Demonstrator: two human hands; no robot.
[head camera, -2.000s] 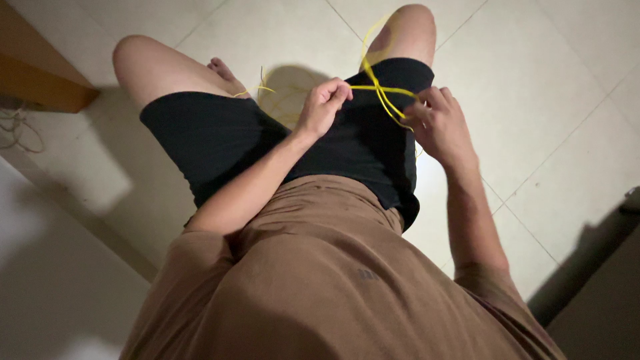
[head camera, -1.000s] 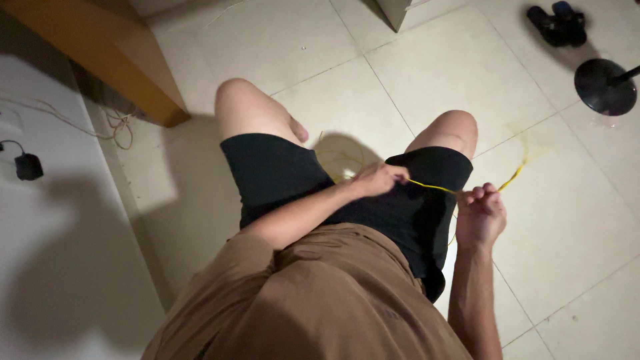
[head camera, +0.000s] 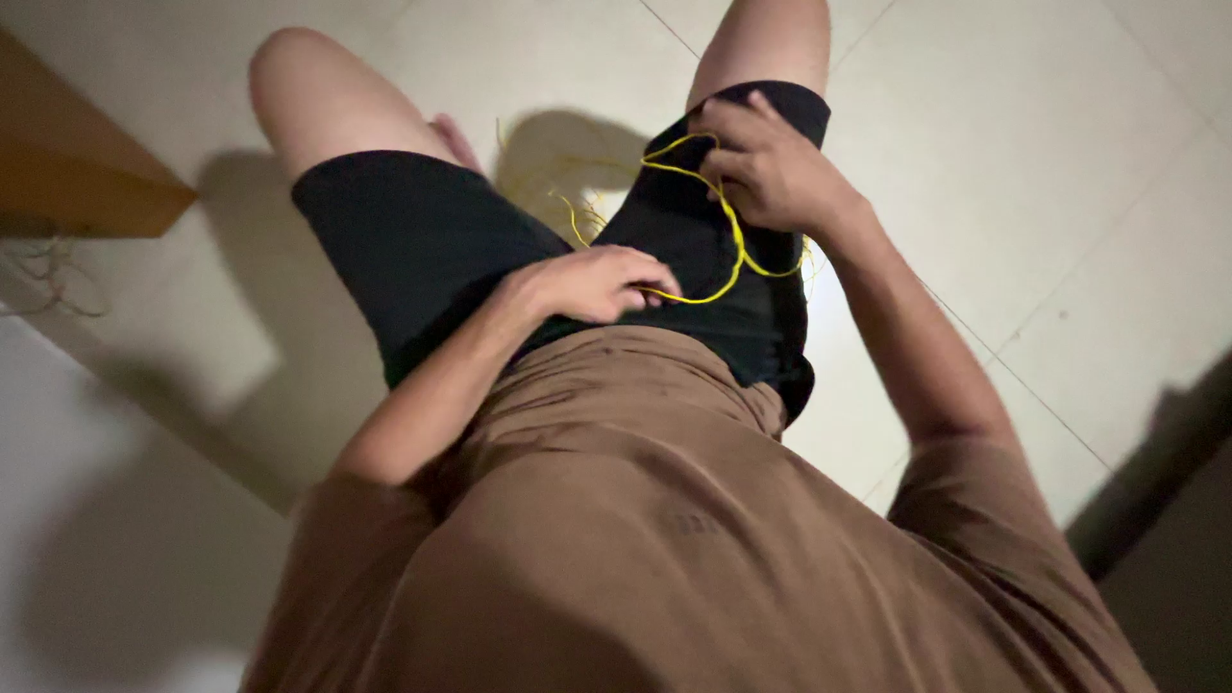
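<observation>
A thin yellow cord (head camera: 738, 245) loops over the black shorts on my lap. My left hand (head camera: 602, 284), low on the lap, pinches one part of it between thumb and fingers. Higher up, over the thigh at the right, my right hand (head camera: 760, 159) has its fingers partly spread and blurred, with a loop of the cord at its fingertips; whether it grips the cord is unclear. Between the hands the cord hangs in a slack curve. More yellow strands (head camera: 575, 217) show between my legs, above the tiled floor, and a few beside the right thigh.
A wooden furniture piece (head camera: 87, 164) juts in at the upper left, with thin tangled wires (head camera: 58, 279) below it. Pale floor tiles (head camera: 1039, 241) lie around my legs. A white surface (head camera: 58, 462) is at the lower left, a dark object (head camera: 1174, 539) at the lower right.
The cord, stretched fairly straight between my hands one second ago, now hangs slack in loops. My right hand has moved up over the thigh. The view has shifted noticeably.
</observation>
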